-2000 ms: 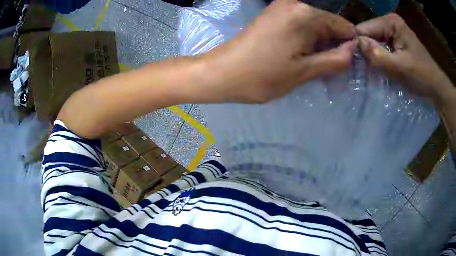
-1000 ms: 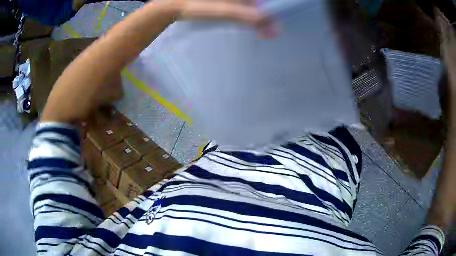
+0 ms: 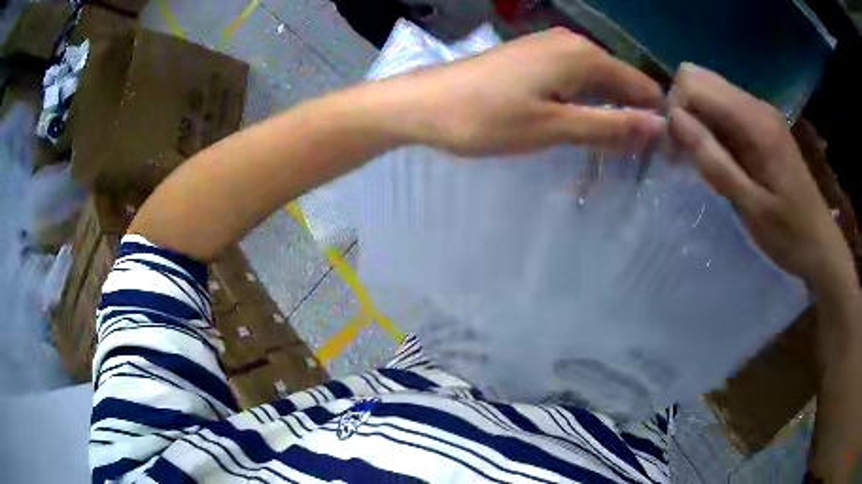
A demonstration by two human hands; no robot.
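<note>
A milky, see-through plastic bag [image 3: 548, 255] with faint parallel ribs hangs in front of my striped shirt. My left hand [image 3: 529, 99] reaches in from the left and pinches the bag's top edge between thumb and fingers. My right hand [image 3: 742, 156] pinches the same edge from the right, with its fingertips close to those of the left hand. The film gathers in folds below the fingertips. The bag is blurred, so whether its mouth is open cannot be told.
A brown carton [image 3: 161, 109] stands at the upper left, with closed brown boxes [image 3: 248, 326] below it on the floor. Shiny plastic [image 3: 416, 49] lies behind my left forearm. A dark green-topped bench [image 3: 709, 43] is at the upper right. Brown cardboard [image 3: 770, 392] is at the lower right.
One second ago my left hand held a bag up near the top and my right hand was out of view. Now both hands meet at the edge of a bag, and the view has shifted.
</note>
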